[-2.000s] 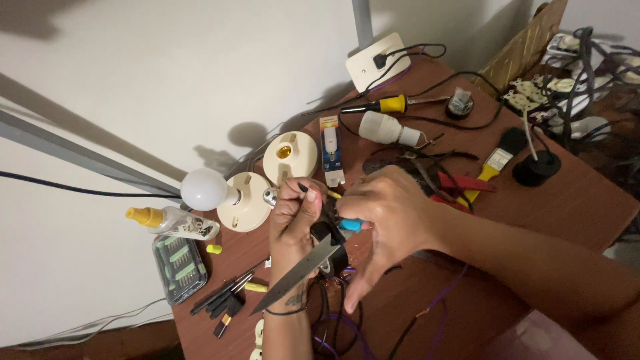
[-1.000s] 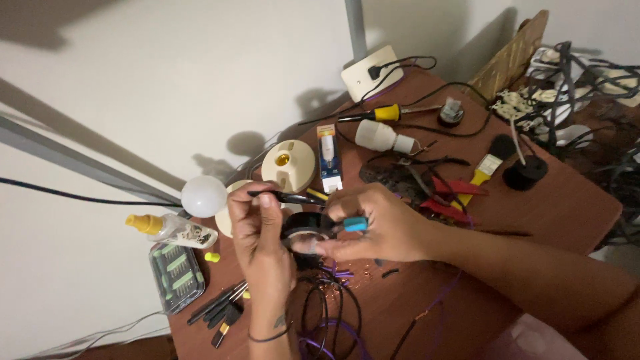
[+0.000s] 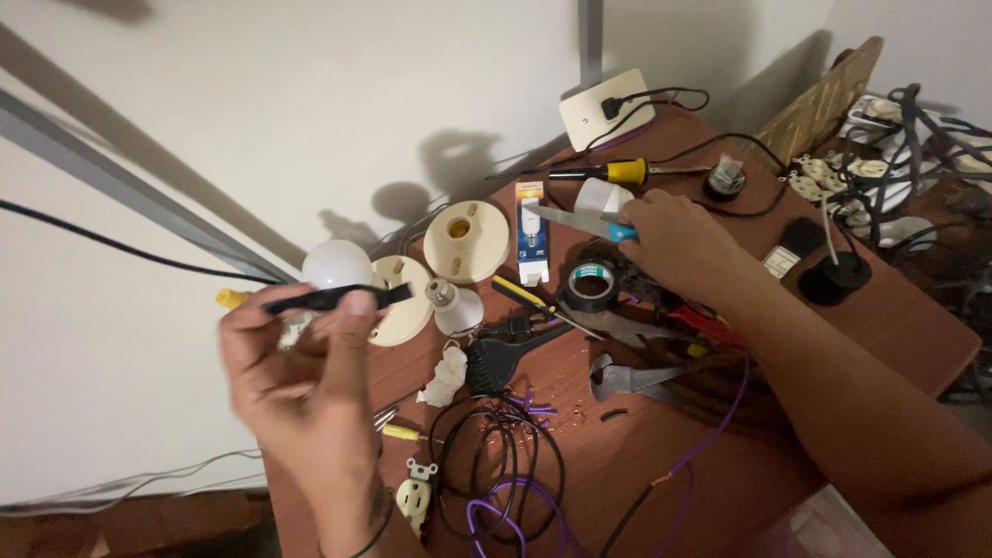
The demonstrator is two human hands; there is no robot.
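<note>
My left hand (image 3: 310, 372) holds a strip of black tape (image 3: 337, 298) between thumb and fingers, raised in front of a round white bulb (image 3: 337, 267) and a cream lamp holder (image 3: 403, 314). At the back of the table, my right hand (image 3: 670, 240) grips a knife with a blue handle (image 3: 622, 232), its blade (image 3: 566, 220) pointing left across a boxed bulb (image 3: 532, 232). A roll of black electrical tape (image 3: 589, 285) lies on the table below that blade, touched by neither hand. Beside it is a yellow and black screwdriver (image 3: 523, 294).
Pincers (image 3: 632, 378), a black brush (image 3: 504, 356) and copper scraps lie mid-table. Coiled black cable (image 3: 496, 465) and purple wire (image 3: 504, 504) are near the front. A soldering iron (image 3: 620, 171) rests at the back, below a wall outlet box (image 3: 608, 108). Tangled cables (image 3: 914, 163) fill the right.
The tape roll was between my hands a second ago and now lies on the table. My hands have moved apart, the left keeping the black strip, the right carrying the knife.
</note>
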